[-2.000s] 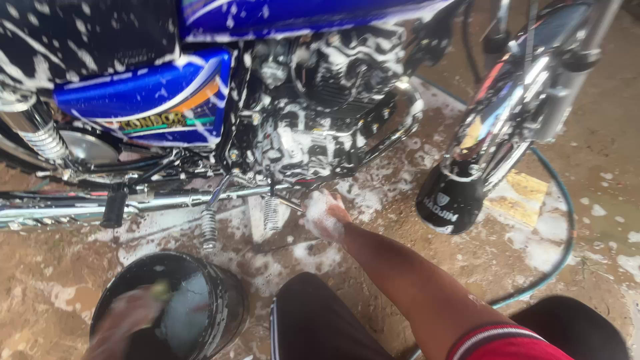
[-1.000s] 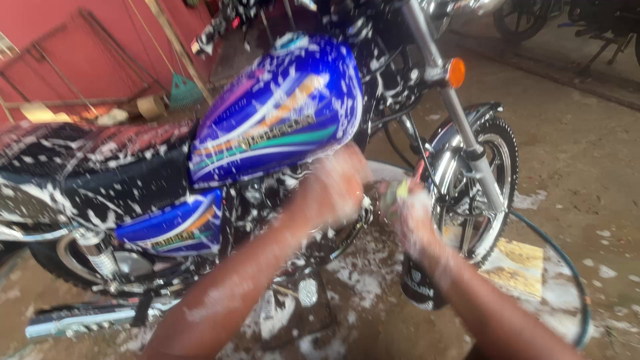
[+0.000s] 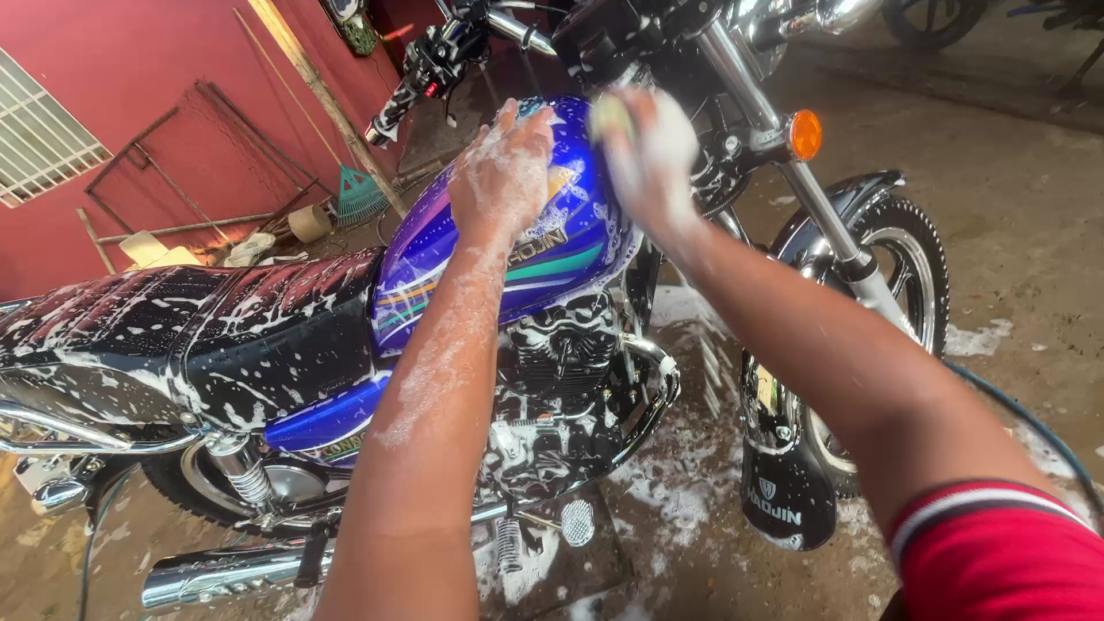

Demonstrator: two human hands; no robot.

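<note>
A blue motorcycle fuel tank (image 3: 431, 259) carries streaks of suds, as does the black seat (image 3: 276, 345) behind it. My left hand (image 3: 504, 172), wet with foam, rests on top of the tank with its fingers spread. At the tank's front end is my right hand (image 3: 651, 155), blurred and thick with lather, with a pale yellow-green sponge (image 3: 612, 119) in its fingers. Foam also covers the engine (image 3: 561, 354) below the tank.
The front wheel (image 3: 923, 267), an orange turn signal (image 3: 805, 135) and the handlebar grip (image 3: 392, 112) stick out around the tank. A hose (image 3: 1026, 414) lies on the wet ground at right. A green rake (image 3: 358, 194) leans by the red wall.
The view has swung up from the lower engine and bucket to the tank. Since one second ago, my left hand has moved onto the tank's top and my right hand to its front end.
</note>
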